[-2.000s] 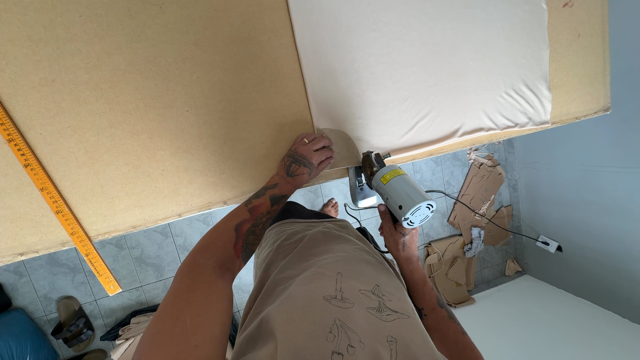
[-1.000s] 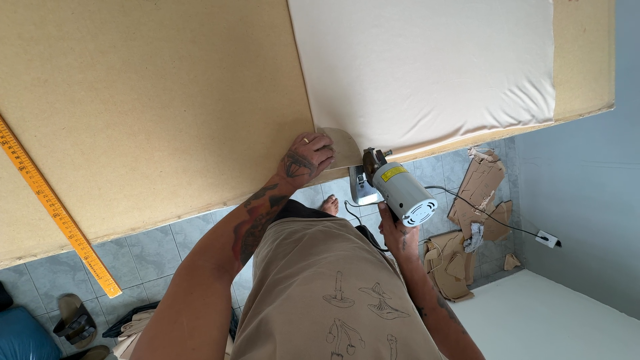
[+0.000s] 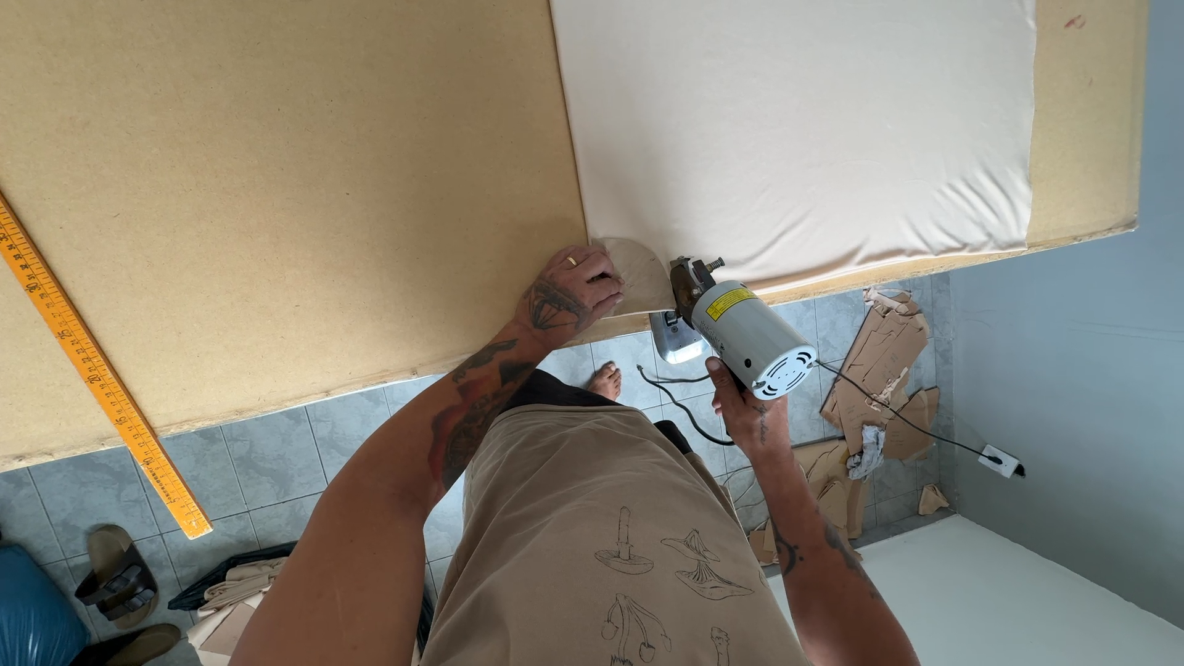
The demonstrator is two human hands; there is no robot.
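My left hand [image 3: 585,285] rests at the table's near edge, its fingers on a thin curved template [image 3: 638,276] that lies over the corner of the pale fabric [image 3: 795,129]. With my right hand [image 3: 751,407] I hold an electric fabric cutter [image 3: 754,338] from below, its grey motor housing tilted toward me. The cutter's head sits against the right side of the template, and its metal base shows past the table edge. The blade itself is hidden.
A yellow ruler [image 3: 102,379] lies on the fibreboard table [image 3: 277,185] and juts past its edge. Torn cardboard [image 3: 879,361] lies on the tiled floor at right. A cord runs from the cutter to a wall-side socket [image 3: 1001,462]. Sandals [image 3: 118,578] and a blue bag [image 3: 35,606] are at lower left.
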